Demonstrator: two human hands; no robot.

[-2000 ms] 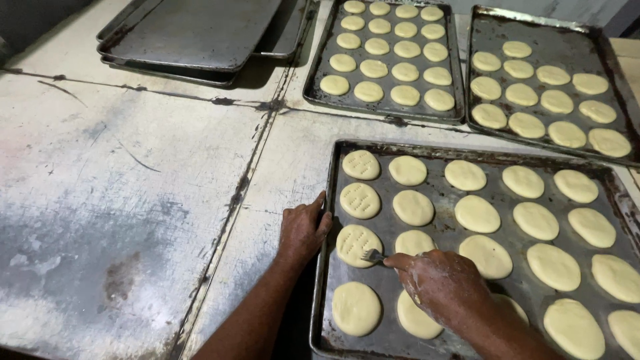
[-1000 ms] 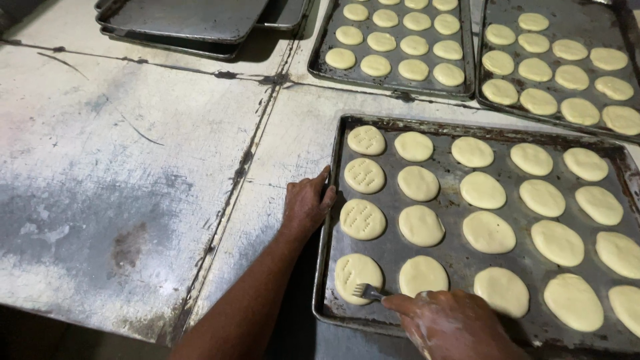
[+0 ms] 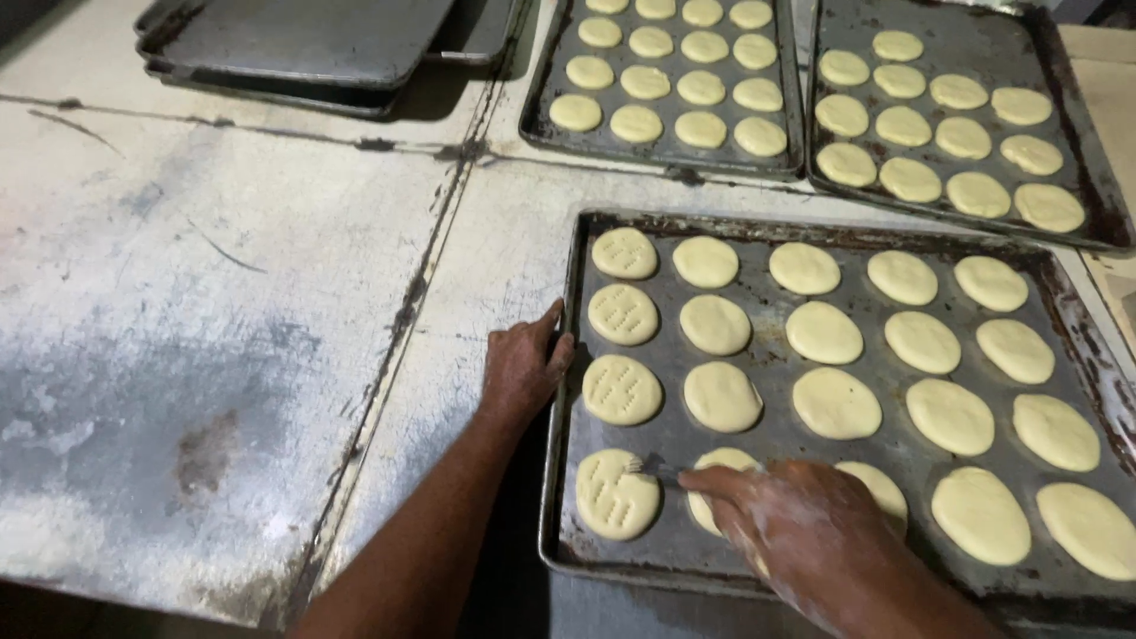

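Observation:
Flat rounds of pale dough lie in rows on a dark metal baking tray (image 3: 763, 541). My right hand (image 3: 799, 524), dusted with flour, holds a fork (image 3: 655, 466) whose tines touch the upper right of the nearest dough round (image 3: 617, 506) in the left column. That round bears several rows of prick marks, as do the three behind it, such as the pricked round (image 3: 622, 390). The rounds in the other columns look smooth; two are partly hidden by my right hand. My left hand (image 3: 524, 364) rests against the tray's left rim, its fingers partly spread and holding nothing.
Behind stand a second tray of dough rounds (image 3: 666, 151) and, to its right, a third tray (image 3: 932, 27) with more rounds. Bare metal trays (image 3: 293, 44) are stacked at the back left. The worn metal table top (image 3: 222, 293) has dark seams.
My right hand with the fork has moved from the third round of the left column to the nearest one, which now bears more marks. My left hand stays at the rim.

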